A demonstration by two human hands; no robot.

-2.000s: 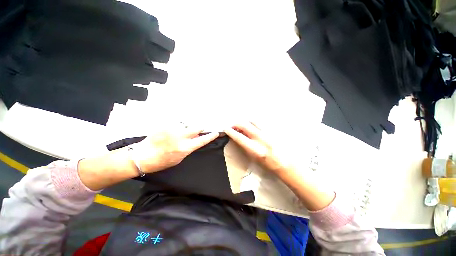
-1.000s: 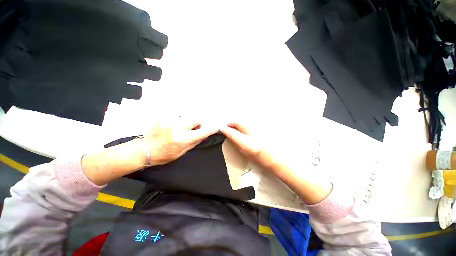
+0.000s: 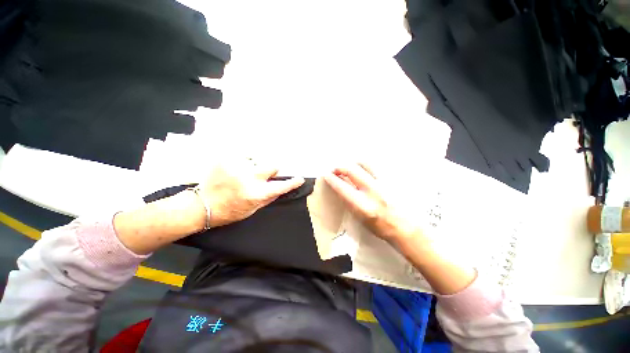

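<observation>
A black cut panel [image 3: 259, 234] lies at the table's near edge, its lower part over the edge in front of the apron. Its top rim [image 3: 298, 187] looks folded into a narrow band. My left hand [image 3: 238, 196] lies on the panel, fingers pressing along this rim near its right end; the palm hides part of the panel. My right hand [image 3: 359, 196] is just right of the panel's end, fingertips apart from it, over a pale cream area [image 3: 328, 217]. It holds nothing that I can see.
A fanned pile of black panels [image 3: 103, 83] lies on the white table [image 3: 311, 89] at left. A looser black pile [image 3: 483, 89] lies at right, with black strips [image 3: 593, 158] beyond. Orange and yellow spools or containers [image 3: 611, 219] are at the right edge. A blue object [image 3: 401, 317] is below the table.
My right hand has moved right, away from the left fingertips and the panel's rim, uncovering the rim's right end. My left hand stays on the panel.
</observation>
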